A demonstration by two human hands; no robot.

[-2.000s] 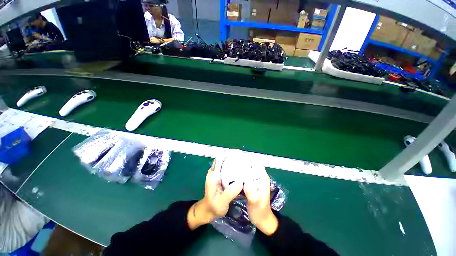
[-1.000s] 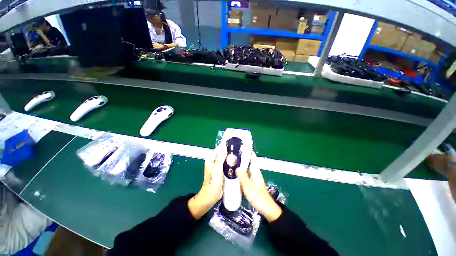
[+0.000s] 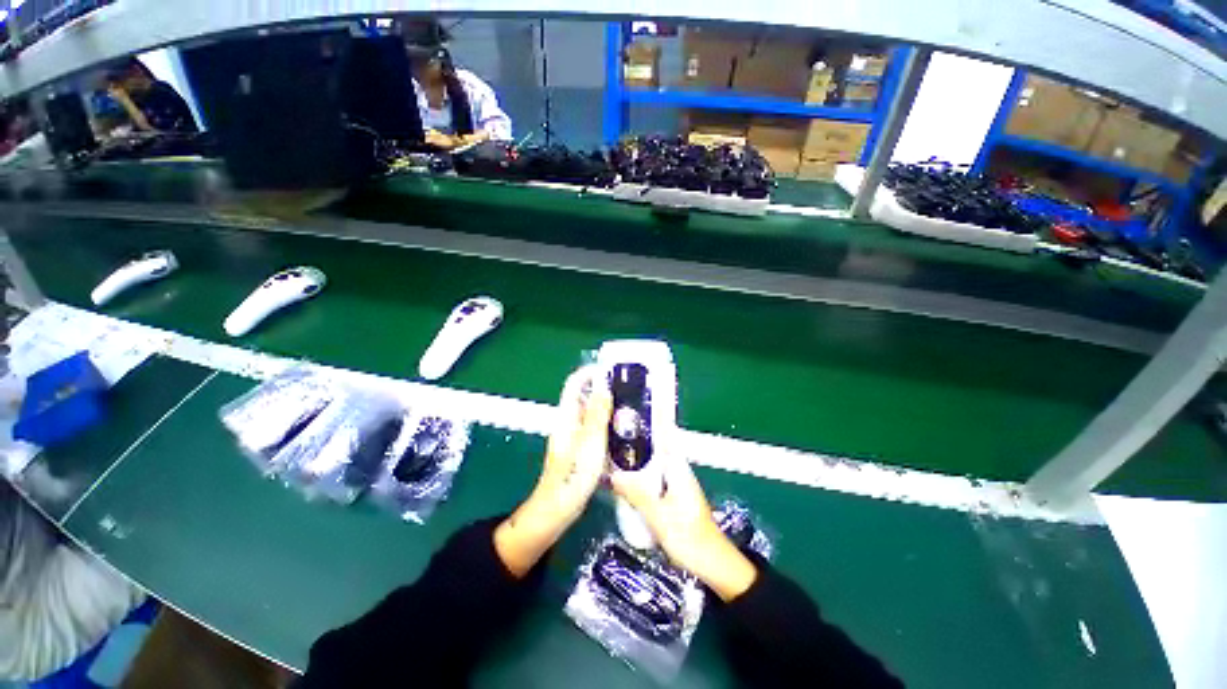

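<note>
A white handheld device is held upright between my hands, its rounded head up and a glossy black face panel on its face. My left hand wraps the left side of the head. My right hand holds the lower part, its fingers at the panel's lower end. A clear bag with a dark panel in it lies on the bench just below my hands. Another bagged piece lies partly hidden behind my right wrist.
Overlapping bagged panels lie at left on the green bench. Beyond the white rail, the green belt carries white devices. A blue bin sits far left on white sheets. A metal post stands at right. People sit beyond.
The device has turned from head-on to show its black face. My right hand has shifted lower on it. The belt's devices have moved right, and those at far right are gone from view.
</note>
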